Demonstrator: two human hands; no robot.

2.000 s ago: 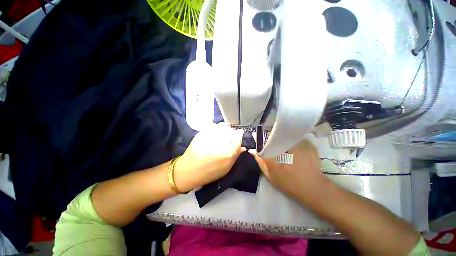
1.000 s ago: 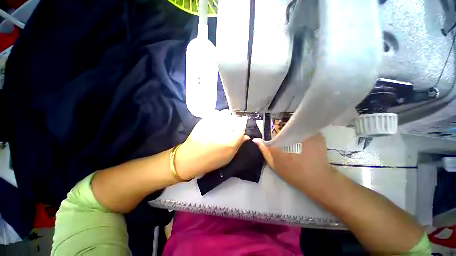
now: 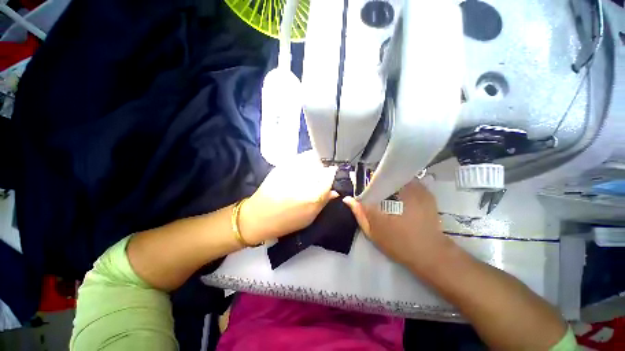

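A small black garment part (image 3: 319,231) lies in front of the needle area of the white sewing machine (image 3: 425,89), its pointed ends towards me. My left hand (image 3: 288,199) holds its left side, fingertips close to the presser foot (image 3: 345,168). My right hand (image 3: 401,223) touches its right edge with thumb and finger; its other fingers are partly hidden behind the machine's curved white guard. The needle itself cannot be made out. The large dark navy cloth (image 3: 144,116) lies heaped to the left.
A glowing white lamp (image 3: 279,116) hangs left of the needle. A yellow-green fan (image 3: 271,15) is behind. A white ribbed knob (image 3: 480,176) sits on the machine's front, snips (image 3: 489,201) below it. A printed ruler (image 3: 329,296) runs along the table's front edge.
The view has shifted between frames. Both hands stay at the small black part near the presser foot, with little visible change in their hold.
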